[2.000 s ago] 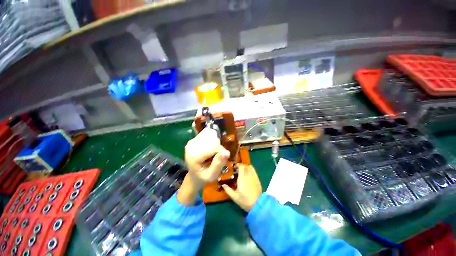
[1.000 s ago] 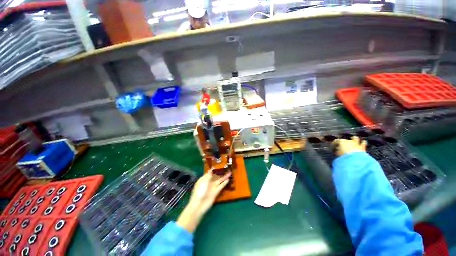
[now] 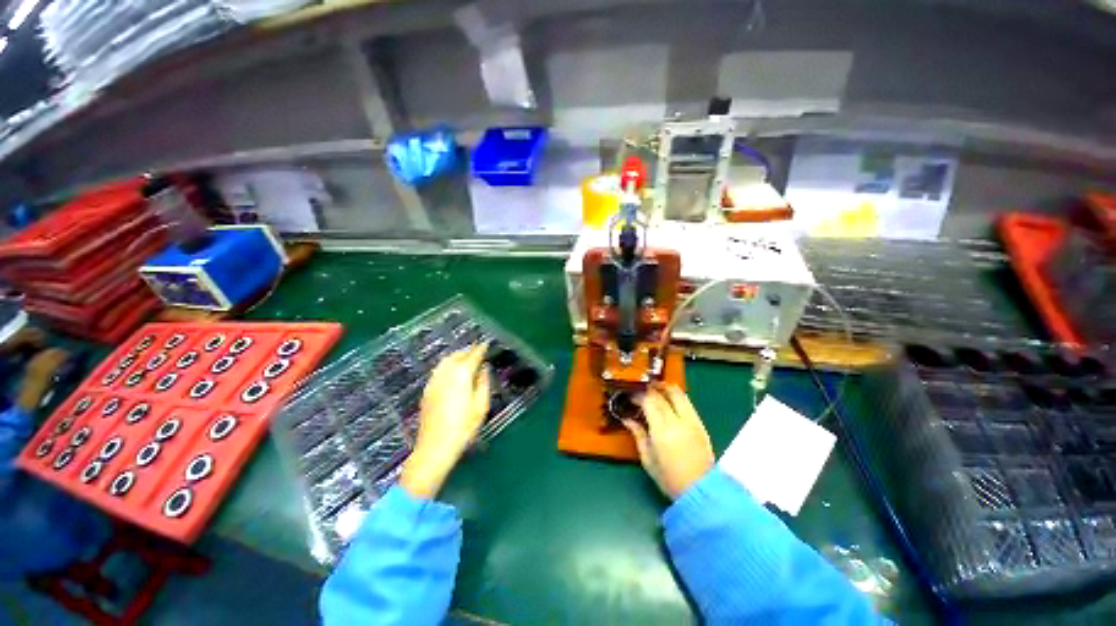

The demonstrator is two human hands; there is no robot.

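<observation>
The orange-brown toggle press (image 3: 630, 294) stands upright in the centre, its red-tipped lever (image 3: 633, 171) raised and untouched. My right hand (image 3: 671, 438) is at the press nest, fingertips at a small dark round part (image 3: 622, 406). The fingers partly hide it, and it looks held or pressed there. My left hand (image 3: 453, 404) reaches into the left blister tray (image 3: 355, 422), fingertips down at a pocket near dark discs (image 3: 512, 367). Whether it holds a disc cannot be seen.
A red tray (image 3: 184, 410) with rows of rings lies far left, near a blue-cased device (image 3: 218, 269). A control box (image 3: 722, 294) stands behind the press. A paper sheet (image 3: 778, 455), a blue hose (image 3: 871, 477) and right blister trays (image 3: 1022, 489) are to the right. Another person's hand (image 3: 43, 373) shows far left.
My left hand has moved from the press to the left tray. My right hand has moved from the right trays to the press nest. The view has turned left and down.
</observation>
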